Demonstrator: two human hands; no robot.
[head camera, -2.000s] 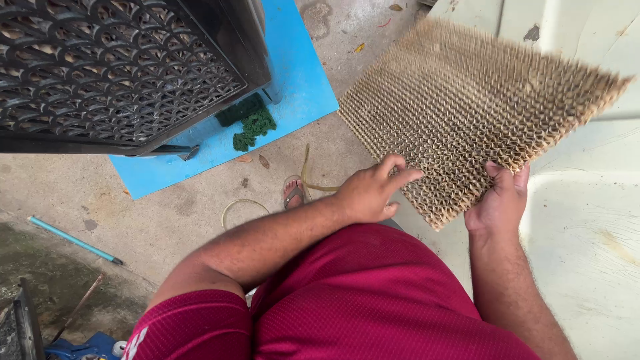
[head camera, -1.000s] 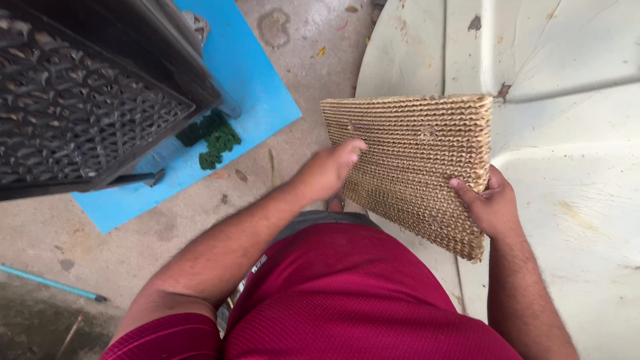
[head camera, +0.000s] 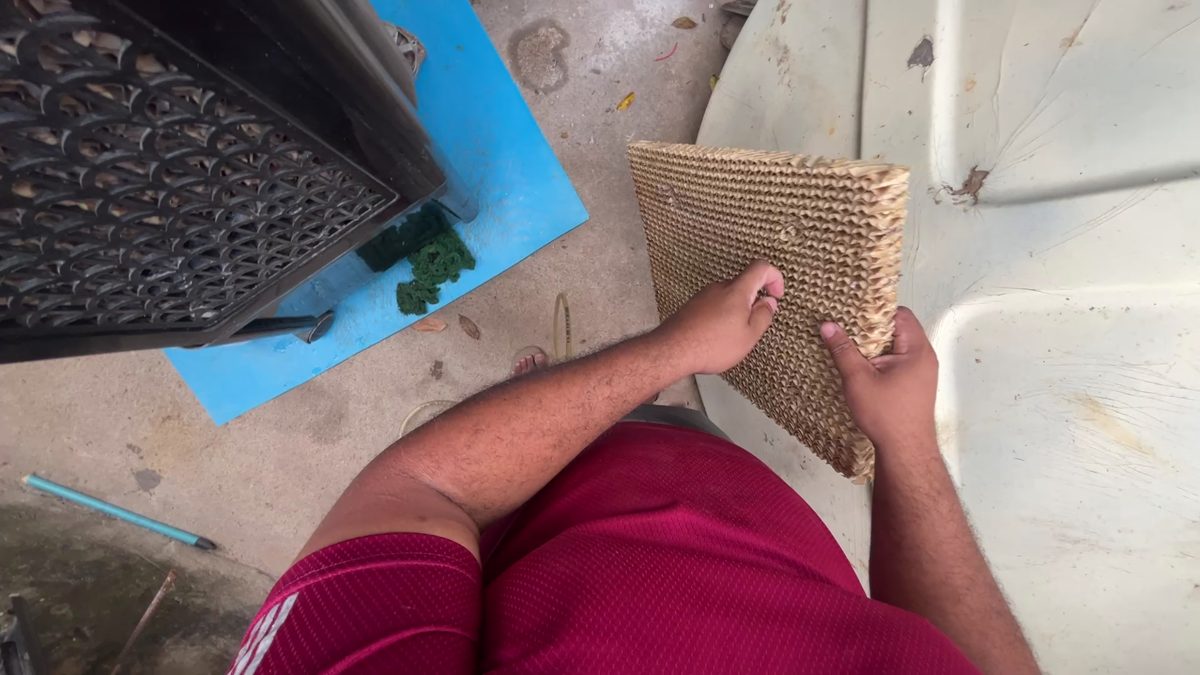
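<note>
A tan honeycomb evaporative cooling pad, corrugated and rectangular, is held tilted in front of me, its thick side edge facing right. My right hand grips that edge near the lower corner, with the thumb on the front face and the fingers behind. Against the pad's front face is my left hand, its fingers curled together with the fingertips at the cells. Whether it pinches a small bit of something there I cannot tell.
A black plastic lattice chair stands on a blue board at the left, beside a green scouring pad. A pale plastic surface lies at right. A teal stick and a thin hose rest on the concrete.
The pad has turned from a flatter, slanted pose to a steeper one with its thick edge showing. My left hand has moved from the pad's lower left edge onto its face, and its fingers have curled.
</note>
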